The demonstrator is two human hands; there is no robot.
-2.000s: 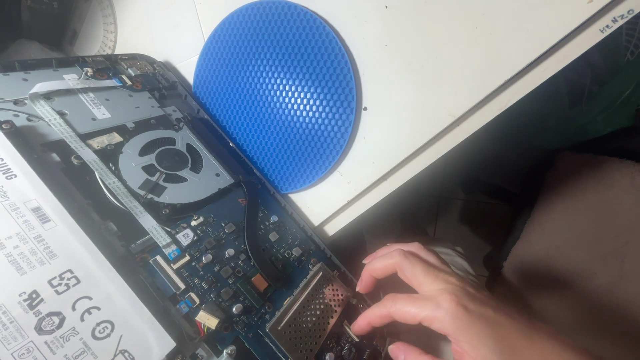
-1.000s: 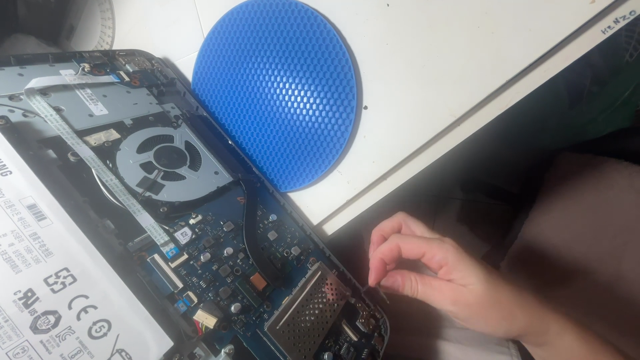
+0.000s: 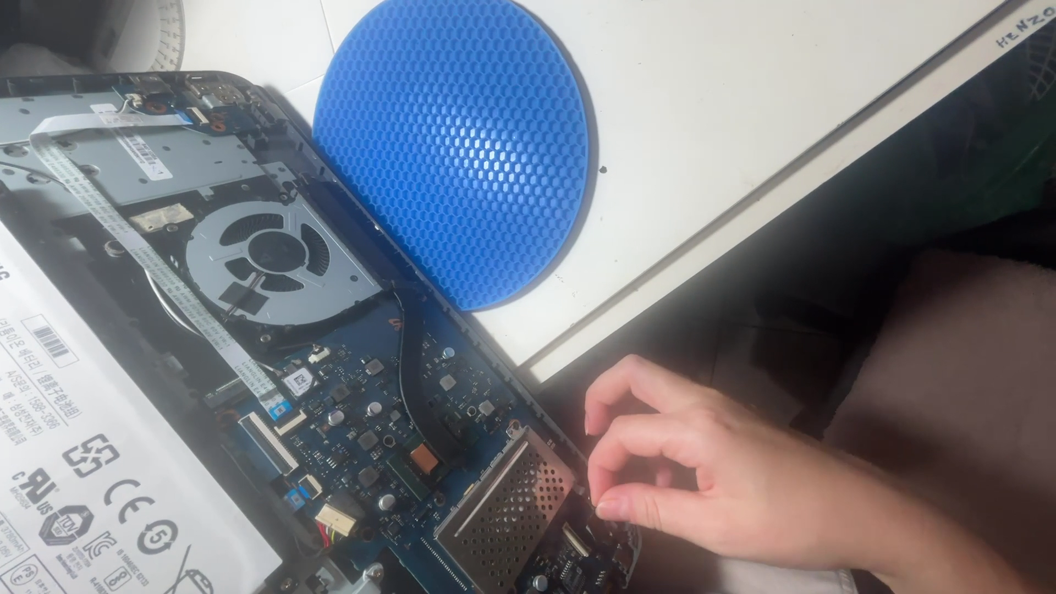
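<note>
An opened laptop base lies tilted across the left side, showing its blue circuit board (image 3: 363,421), round cooling fan (image 3: 276,256), white battery (image 3: 99,462) and a flat ribbon cable (image 3: 165,272). Near the board's lower right sits a perforated metal shield (image 3: 507,511). My right hand (image 3: 685,462) is beside the laptop's right edge, just right of that shield. Its thumb and forefinger come close together by the edge; whether something small is between them cannot be told. My left hand does not show.
A round blue honeycomb-textured mat (image 3: 454,148) lies on the white table (image 3: 676,124), against the laptop's upper edge. The table's edge runs diagonally to the upper right. A pinkish-brown cloth surface (image 3: 949,396) is at the right, and part of a dial (image 3: 169,37) shows at top left.
My right hand was over the laptop's lower right corner with fingers spread two seconds ago. It moved off to the right, fingers drawn together, then came back toward the edge.
</note>
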